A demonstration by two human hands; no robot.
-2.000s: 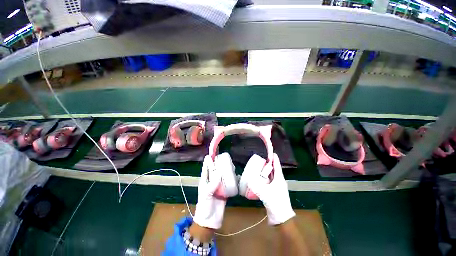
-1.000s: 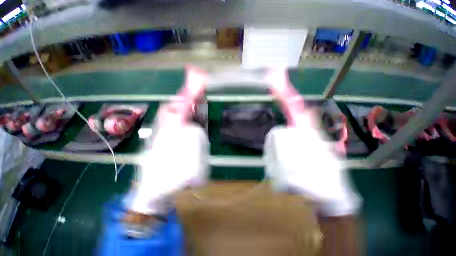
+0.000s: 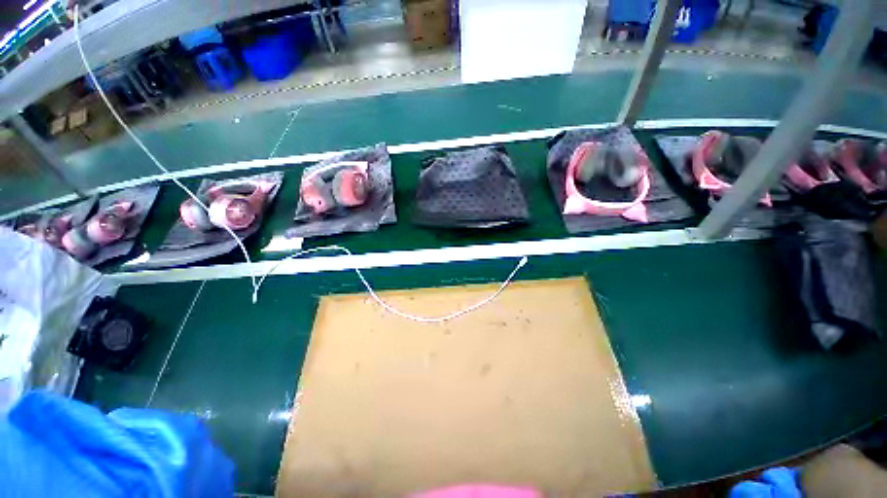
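Observation:
A pink curved edge (image 3: 477, 491), probably part of a headphone, shows at the bottom centre, cut off by the frame. The tan board (image 3: 457, 379) lies below the pale rail. A thin white cable (image 3: 428, 318) hangs from the upper left and curves over the board's top edge, its plug tip (image 3: 522, 261) free near the rail. A dark foam sheet (image 3: 472, 190) lies bare in the row. Both my hands are out of the picture; only a blue sleeve at lower left and a bare forearm with blue cloth at lower right show.
Pink headphones (image 3: 608, 183) lie on dark sheets along the green line, left and right of the bare sheet. A black device (image 3: 109, 334) and whitish plastic (image 3: 34, 302) are at left. Dark sheets (image 3: 836, 282) are bundled at right. A slanted grey post (image 3: 798, 117) stands at right.
My gloved hands, which held the cat-ear headphone up over the line, have left the picture. The cable's loose end now shows by the rail. The view has tilted down.

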